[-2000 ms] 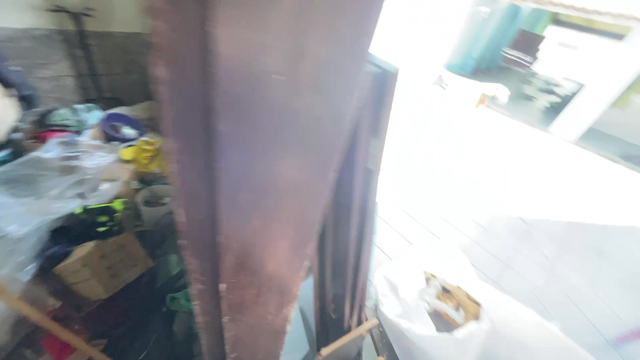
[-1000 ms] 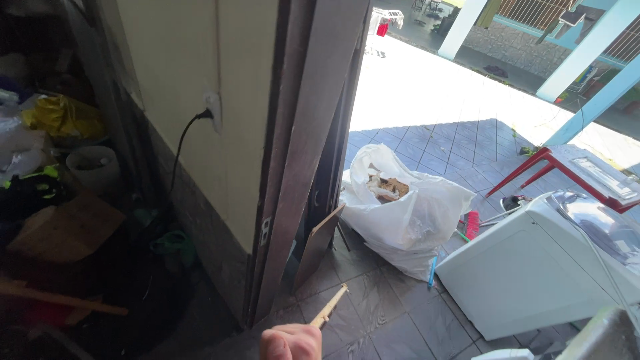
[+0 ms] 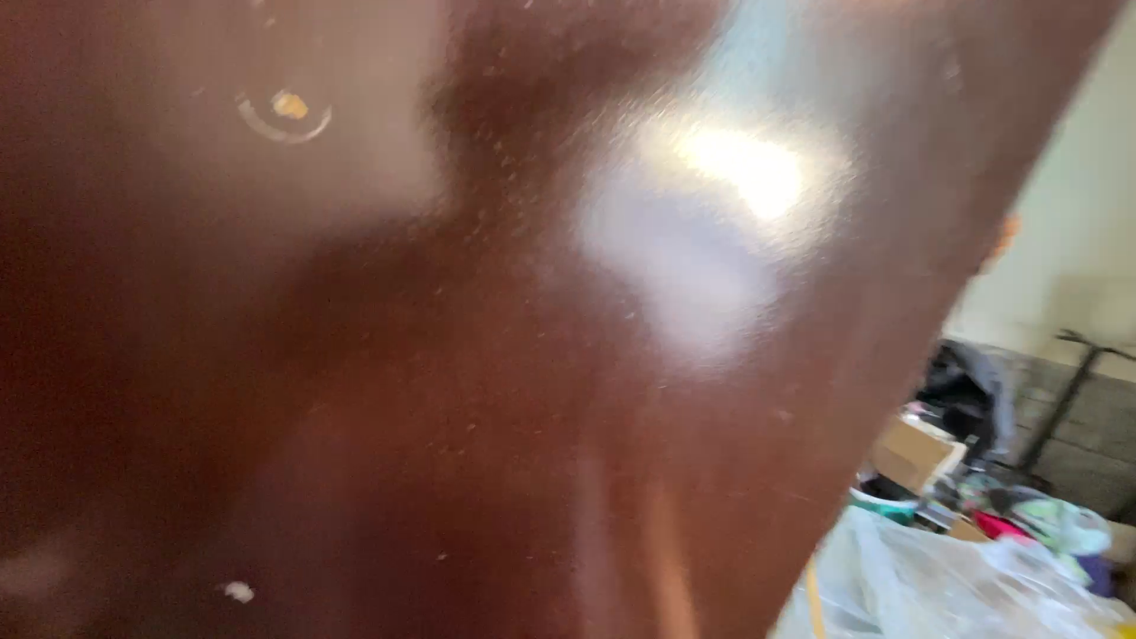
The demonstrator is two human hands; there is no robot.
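A glossy dark brown panel, apparently wood (image 3: 532,373), fills most of the view at close range, with bright reflections on it. Its upper left bears a pale curved mark around a small yellowish spot, and a small white fleck (image 3: 238,591) is at the lower left. Neither of my hands can be made out. A small orange patch (image 3: 1006,238) shows at the panel's right edge; I cannot tell whether it is fingertips. A thin yellowish strip (image 3: 814,599) stands beside the lower right edge.
Beyond the panel's right edge lie translucent plastic sheeting (image 3: 958,577), a cardboard box (image 3: 911,451), a dark bag or cloth (image 3: 963,390) and piled fabrics (image 3: 1056,524). A thin dark stand (image 3: 1061,399) leans near the grey lower wall (image 3: 1109,426).
The view has swung sharply from the doorway, white sack and tiled floor to the brown panel. The hand holding a wooden stick one second ago is out of sight.
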